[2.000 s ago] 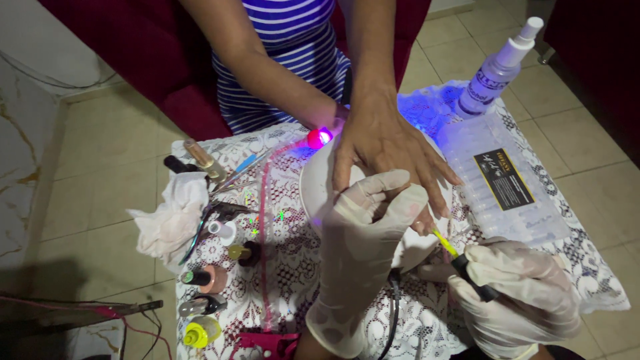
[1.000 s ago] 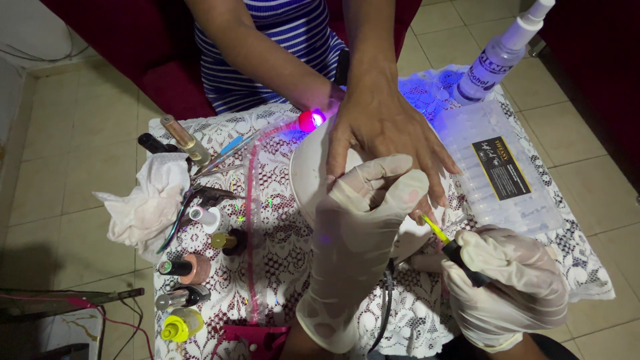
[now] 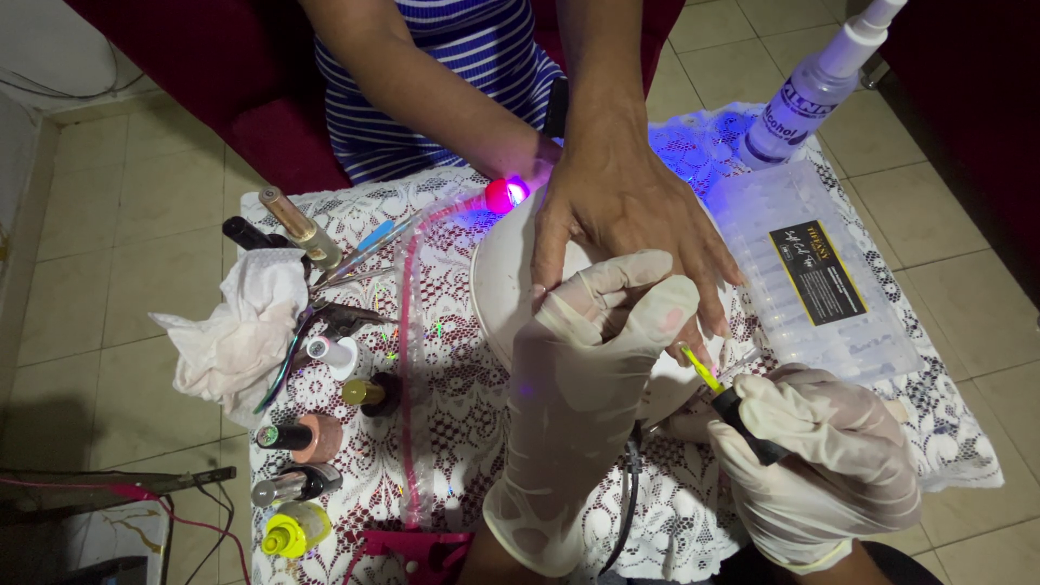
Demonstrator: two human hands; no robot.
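My left hand, in a whitish glove, holds a finger of another person's hand, which rests palm down on a round white nail lamp. In my gloved right hand is a nail polish brush with a black cap handle. Its yellow-coated bristles touch or almost touch a fingertip beside my left thumb. An uncapped yellow polish bottle stands at the lower left of the lace-covered table. The person's other hand is partly hidden behind the lamp, near a small lit purple light.
Several polish bottles, such as a pink one, line the table's left side below a crumpled white tissue and cuticle nippers. On the right lie a clear nail tip case and an alcohol spray bottle. A black cable runs between my forearms.
The brush has stayed at the fingertip, with my left hand still around the finger. The view has shifted slightly.
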